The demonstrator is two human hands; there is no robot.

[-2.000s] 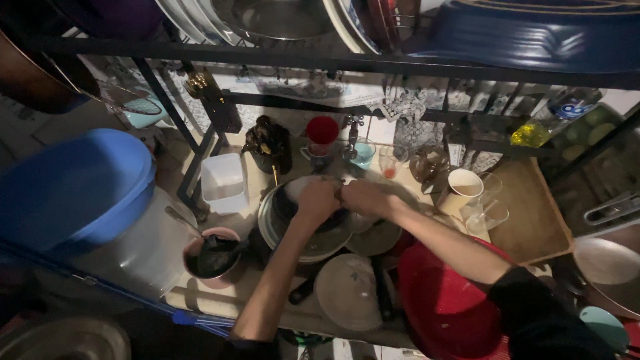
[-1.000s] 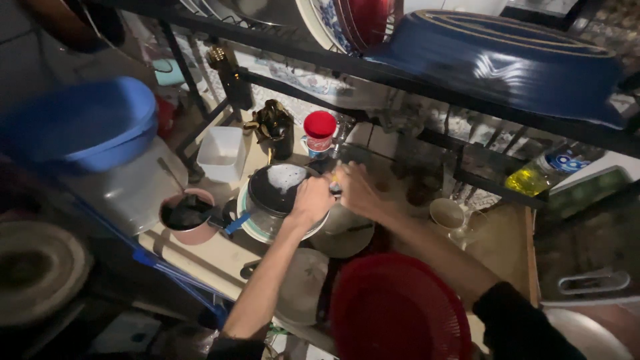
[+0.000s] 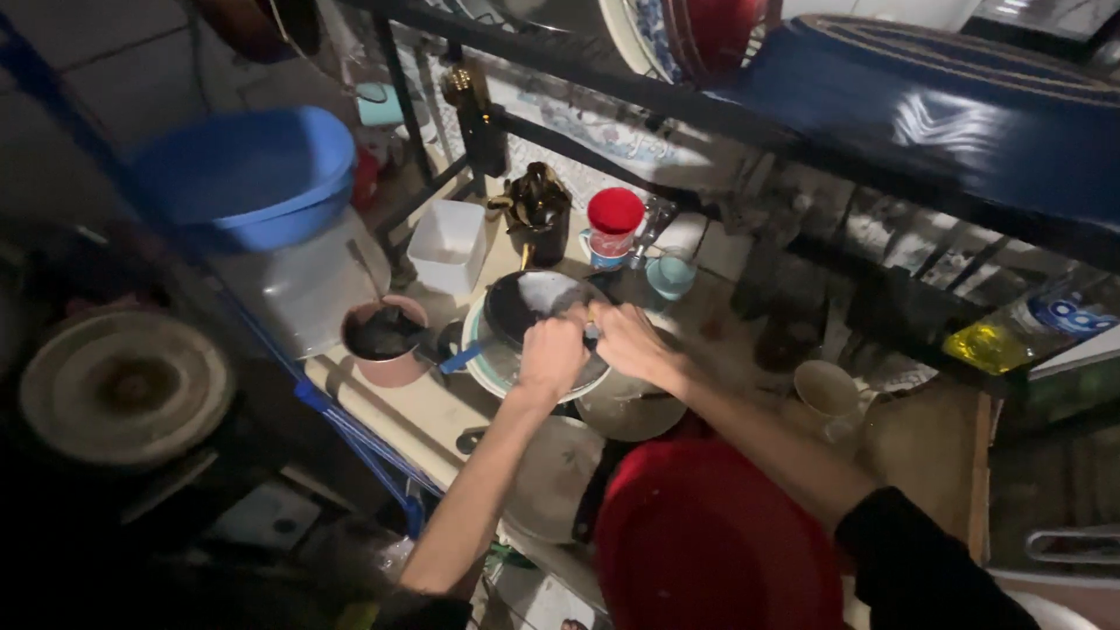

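My left hand [image 3: 555, 350] and my right hand [image 3: 626, 339] meet over a dark round pan [image 3: 512, 306] that rests on a stack of pale plates or bowls [image 3: 494, 367]. The fingers of both hands are curled near the pan's right edge, around something small that they mostly hide. I cannot tell whether either hand grips the pan itself. A blue handle [image 3: 460, 358] sticks out at the left of the stack. To the right of the stack and partly under my right wrist lies a round pale pan or lid [image 3: 630, 409].
Near the stack stand a pink pot [image 3: 389, 372], a white plastic container [image 3: 448, 248], a dark pitcher [image 3: 540, 219] and a red-topped cup [image 3: 615, 219]. A red basin [image 3: 717, 542] is in front. A black metal rack [image 3: 560, 39] crosses above; blue tubs [image 3: 254, 175] stand left.
Both hands stay close together over the stack. The dark pan's surface and the blue handle show more plainly than two seconds ago. The view has shifted.
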